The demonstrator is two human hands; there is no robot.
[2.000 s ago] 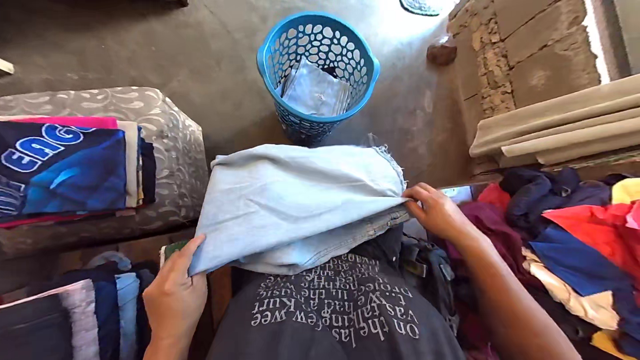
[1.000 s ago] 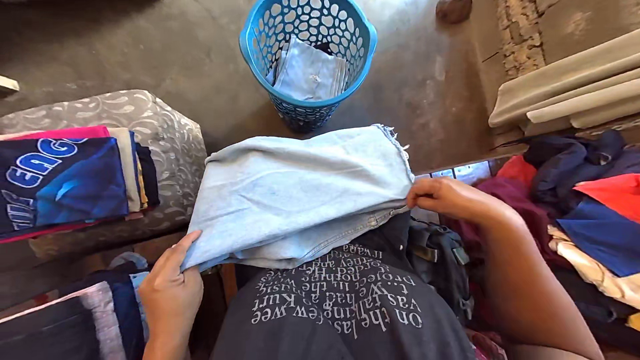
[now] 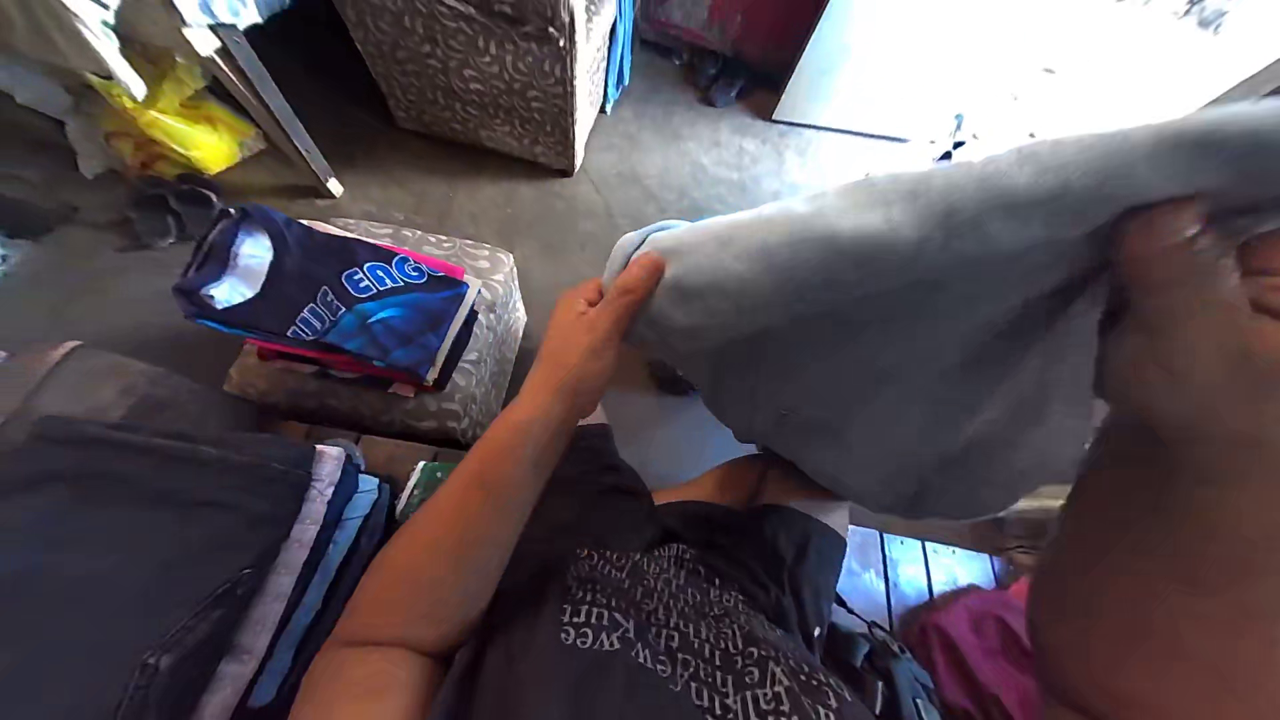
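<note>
Folded light-blue denim jeans [image 3: 880, 330] are raised in front of me toward the right, stretched between both hands. My left hand [image 3: 600, 320] pinches the garment's left end, thumb on top. At the far right my right hand [image 3: 1190, 290], close to the camera and blurred, grips the other end. The lower part of the denim hangs down in shade above my lap. To the left of my left hand, a pile of folded shirts [image 3: 370, 300], a dark blue printed one on top, lies on a patterned upholstered stool [image 3: 500, 290].
Stacked folded trousers [image 3: 150, 560] lie at the lower left. A patterned armchair [image 3: 480, 80] stands beyond the stool, with a yellow plastic bag [image 3: 190, 120] and shoes [image 3: 175, 210] at the upper left. A maroon cloth [image 3: 975, 650] and a dark bag [image 3: 880, 665] are at the lower right.
Both hands have lifted the denim from my lap, and it now spreads up to the right. The view has swung left, and the blue basket seen earlier is no longer visible.
</note>
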